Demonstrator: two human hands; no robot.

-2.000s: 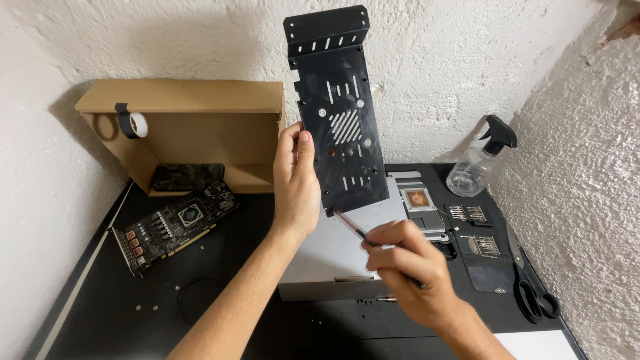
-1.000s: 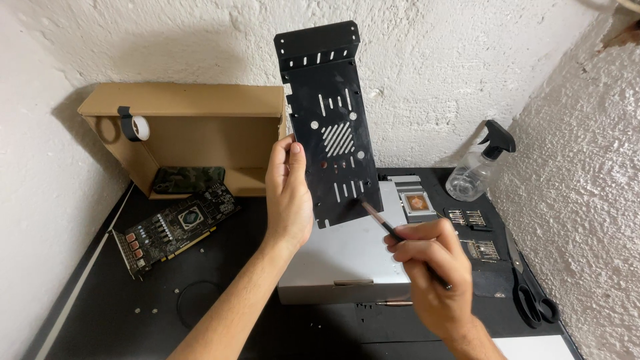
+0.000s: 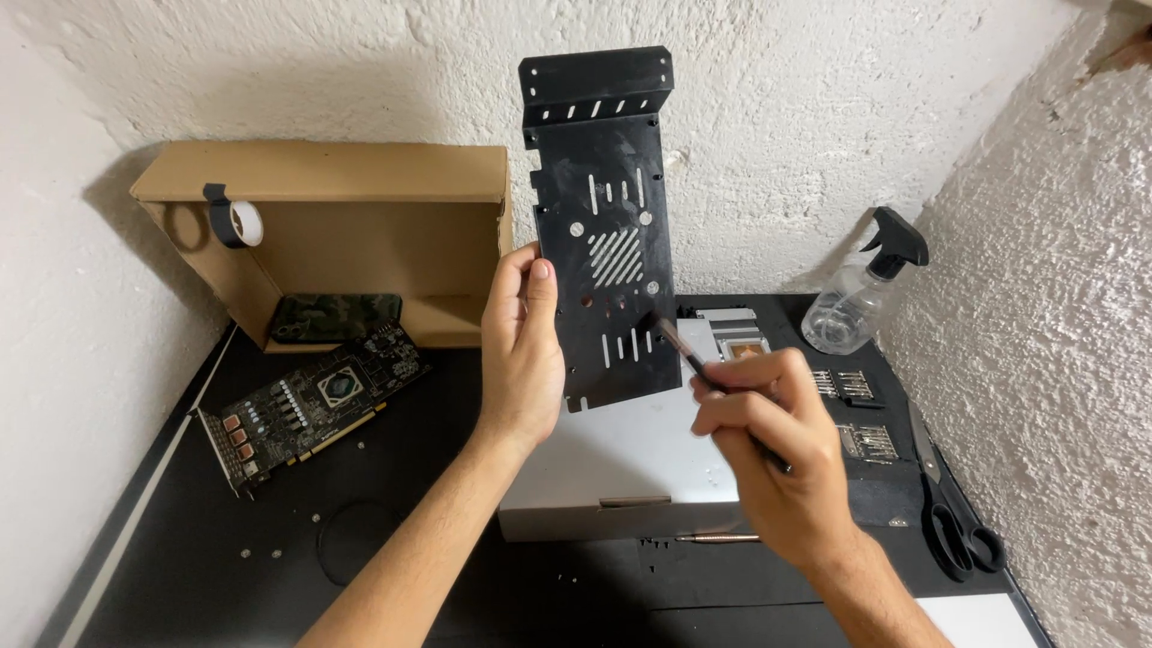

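My left hand [image 3: 525, 346] grips the left edge of a black metal graphics card backplate [image 3: 605, 211], holding it nearly upright with its bent flange on top. Round and slotted openings pierce the plate. In my right hand [image 3: 778, 432] is a slim brush with a dark handle [image 3: 700, 363]; its dark bristles are at the plate's lower right, over or against the surface. Below the plate lies a grey box [image 3: 621, 463]. A bare graphics card circuit board [image 3: 315, 405] rests on the black table to the left.
An open cardboard box [image 3: 328, 173] with a roll of tape [image 3: 236, 223] and a camouflage-patterned phone [image 3: 335, 318] stands at back left. On the right are a spray bottle [image 3: 846, 301], screwdriver bits [image 3: 868, 441], scissors [image 3: 945, 531] and a metal heatsink part [image 3: 733, 328]. Small screws [image 3: 655, 544] lie in front.
The brush in my right hand has moved up along the plate from its bottom edge to the lower right slots. My left hand still holds the plate, which hangs slightly lower than two seconds ago.
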